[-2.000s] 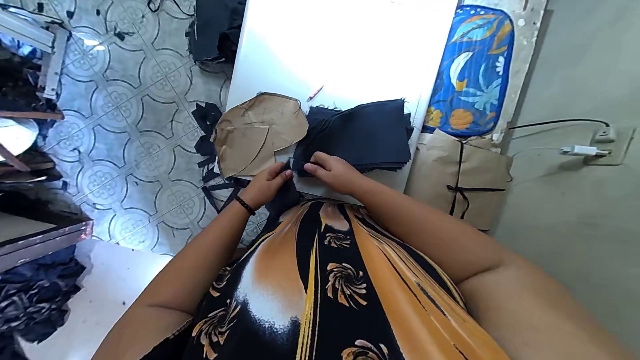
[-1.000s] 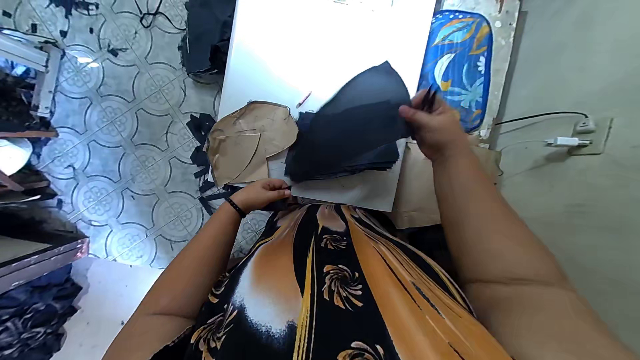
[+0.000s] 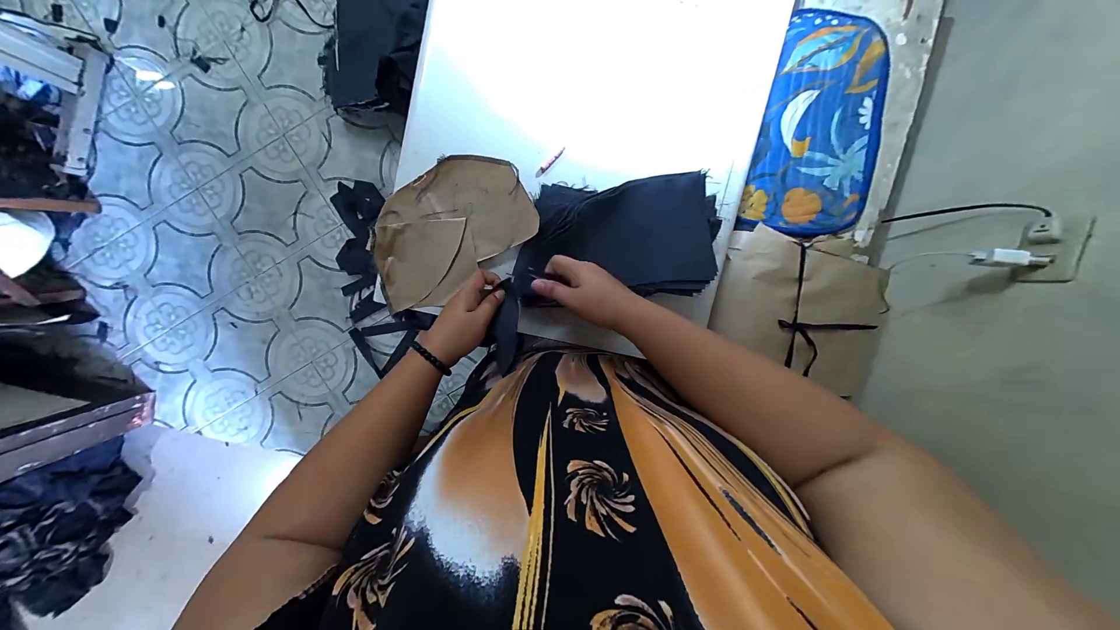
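A stack of dark fabric pieces (image 3: 643, 229) lies on the near part of the white table (image 3: 604, 96). My left hand (image 3: 468, 319) pinches a narrow dark fabric strip (image 3: 506, 328) that hangs over the table's near edge. At the stack's near left corner is my right hand (image 3: 586, 289), thumb and forefinger close together on the dark cloth; whether a small tool is among the fingers cannot be told. Brown paper pattern pieces (image 3: 455, 219) lie left of the stack, just beyond my left hand. A small reddish pen-like item (image 3: 550, 161) rests past the stack.
Dark cloth scraps (image 3: 357, 227) hang at the table's left edge, with more dark fabric (image 3: 372, 57) farther back. To the right are a blue patterned pad (image 3: 827, 122) and a tied brown paper bundle (image 3: 801, 297). A plug and cables sit at the wall outlet (image 3: 1059, 249).
My right hand, out at the stack's right side a second ago with a piece lifted, has come back left beside my left hand. The raised piece now lies flatter.
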